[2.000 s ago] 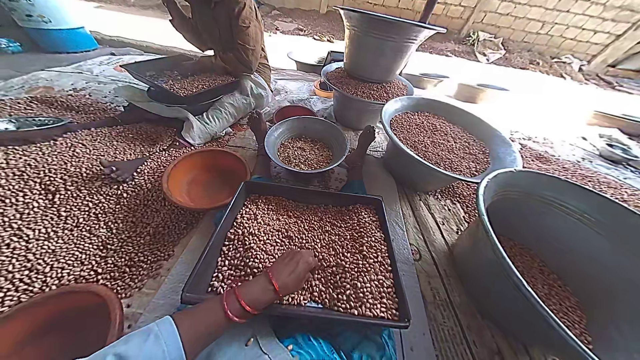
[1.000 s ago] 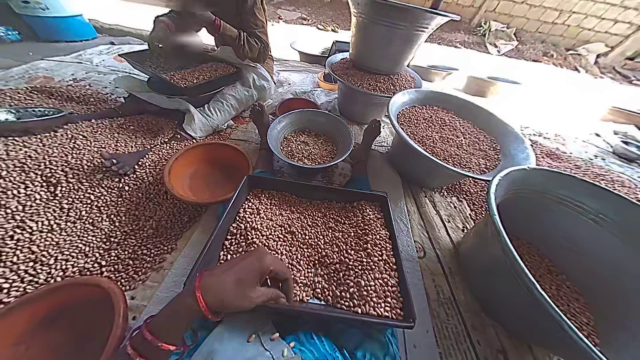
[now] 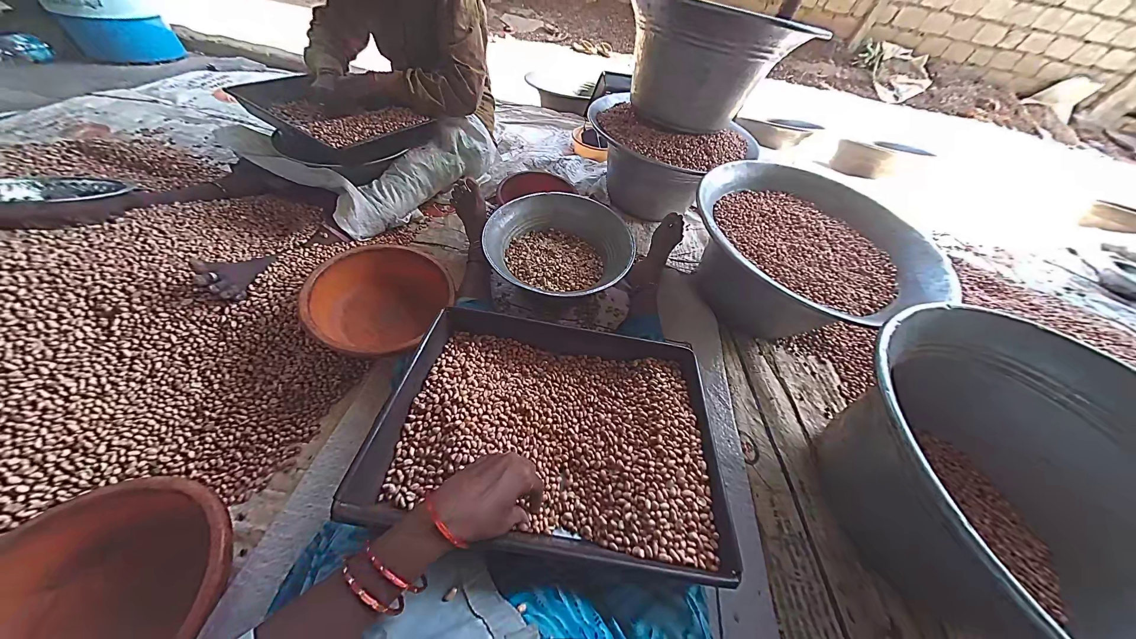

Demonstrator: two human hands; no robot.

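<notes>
My left hand (image 3: 490,497), with red bangles at its wrist, rests at the near edge of a dark square tray (image 3: 717,497). Its fingers are bent down onto the reddish-brown nuts (image 3: 577,426) that fill the tray; whether it pinches any cannot be told. My right hand does not show. The tray lies over my lap, on blue cloth (image 3: 568,612). Beyond it, between my feet, stands a metal bowl (image 3: 493,232) with paler nuts. An orange clay bowl (image 3: 376,297) is just left of the tray's far corner.
Nuts (image 3: 160,355) lie heaped at the left, with another clay bowl (image 3: 106,559) at the near left. Large metal basins (image 3: 932,266) with nuts line the right, one more basin (image 3: 905,382) nearer. Across from me a person (image 3: 444,62) leans over a similar tray (image 3: 257,93).
My left hand was over the middle of the nuts two seconds ago, then came to the tray's near left part, and now sits slightly farther right. The person opposite has lowered the hands into their tray.
</notes>
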